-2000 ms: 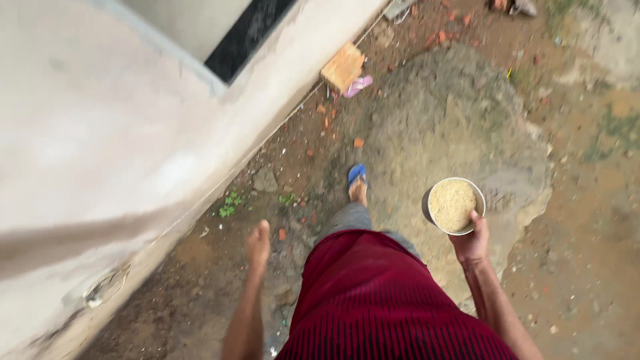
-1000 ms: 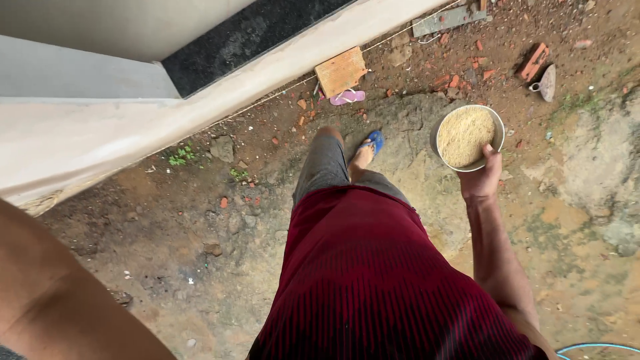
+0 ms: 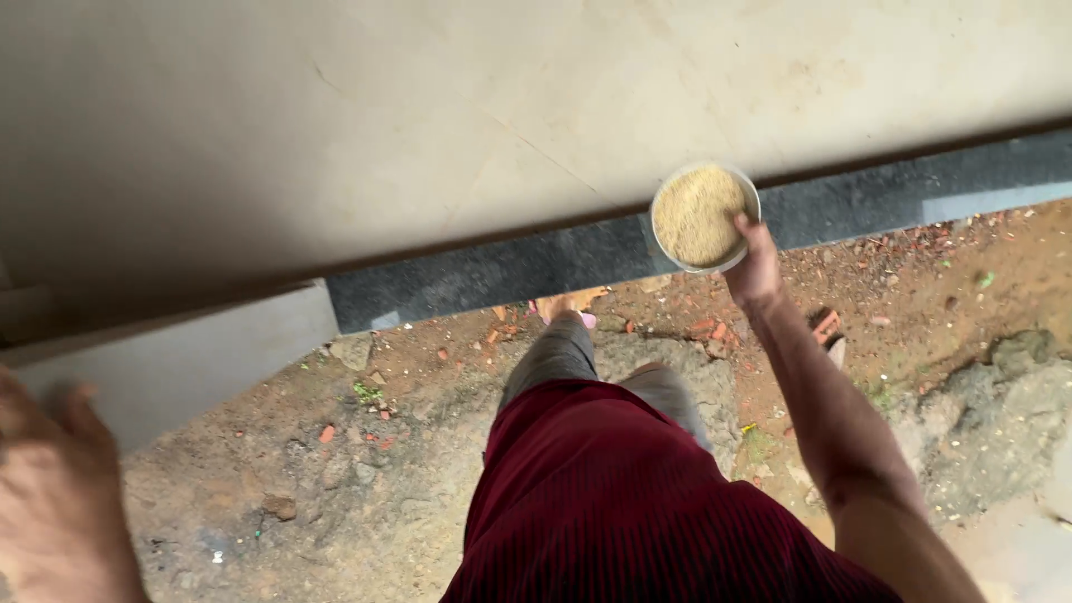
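A round pale container [image 3: 658,219] is full of light tan grain, which looks like rice. My right hand [image 3: 755,261] grips its near right side, thumb over the rim and touching the grain. The container is held out above the dark stone edge of a raised floor. At the far left my left hand [image 3: 63,477] is raised with its fingers apart, partly blurred and cut off by the frame. It holds nothing and lies over the pale wall end beside the floor.
A pale tiled floor [image 3: 469,109] spans the top, bordered by a dark stone edge [image 3: 502,270]. A wooden board [image 3: 590,298] and pink slipper [image 3: 589,321] lie against it, partly covered by my foot. Brick pieces [image 3: 825,322], stones and uneven rock cover the ground.
The view has shifted towards the raised floor. My right hand has carried the container from above the ground to over the dark edge. More of my left hand shows than one second ago.
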